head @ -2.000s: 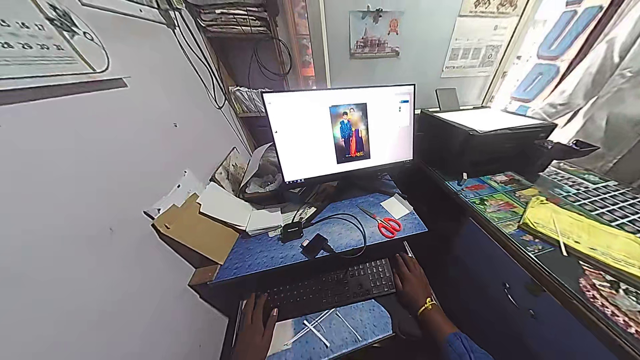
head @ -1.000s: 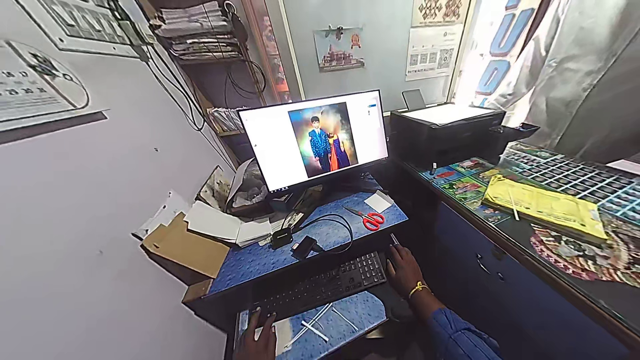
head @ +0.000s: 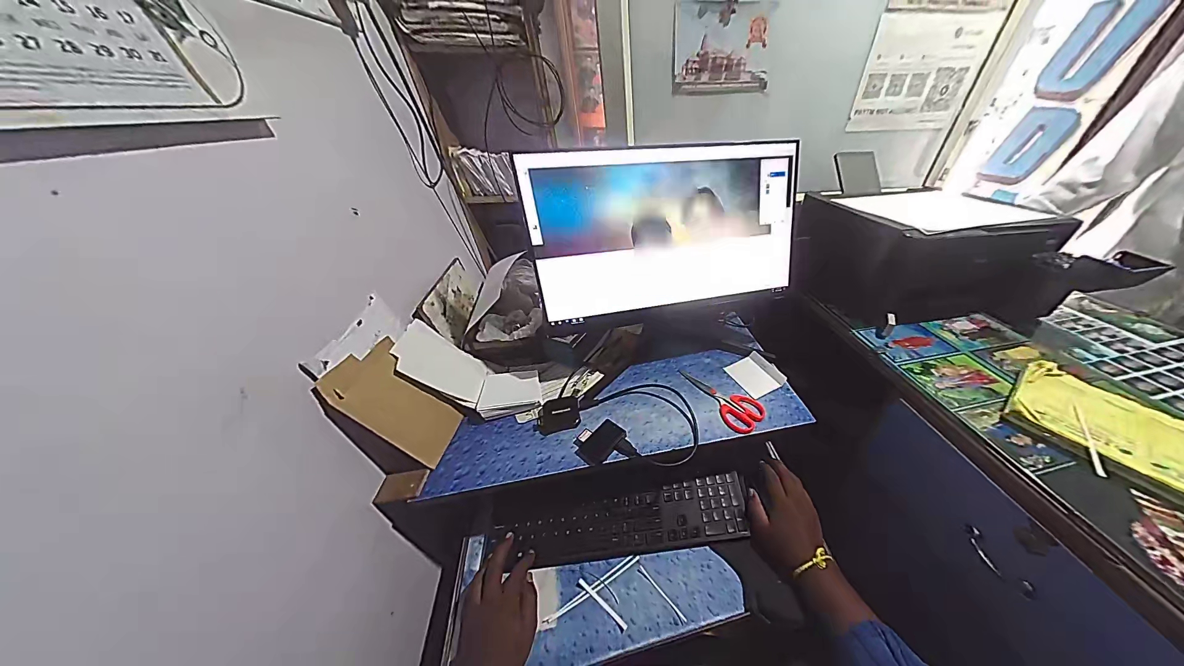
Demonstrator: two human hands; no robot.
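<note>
My left hand (head: 499, 601) rests at the left end of a black keyboard (head: 629, 518), its fingertips on the lower left keys. To the right of the keyboard, my right hand (head: 784, 520) lies over a dark computer mouse, which it mostly hides. Behind them stands a monitor (head: 657, 231) showing an enlarged, blurred part of a picture. Red-handled scissors (head: 738, 412), a white paper piece (head: 755, 375) and black adapters (head: 559, 414) with a cable lie on the blue desk top. White strips (head: 601, 603) are on the pull-out tray below the keyboard.
A black printer (head: 925, 250) with paper on top stands at the right. The counter beside it holds a yellow packet (head: 1101, 430) and colourful pictures. Brown cardboard (head: 393, 407) and white cards (head: 439, 361) lean at the desk's left, near the wall. Black cables (head: 393, 92) hang above.
The picture on the monitor has gone from whole standing figures to an enlarged, blurred upper part. My left hand stays by the keyboard and my right hand at its right end.
</note>
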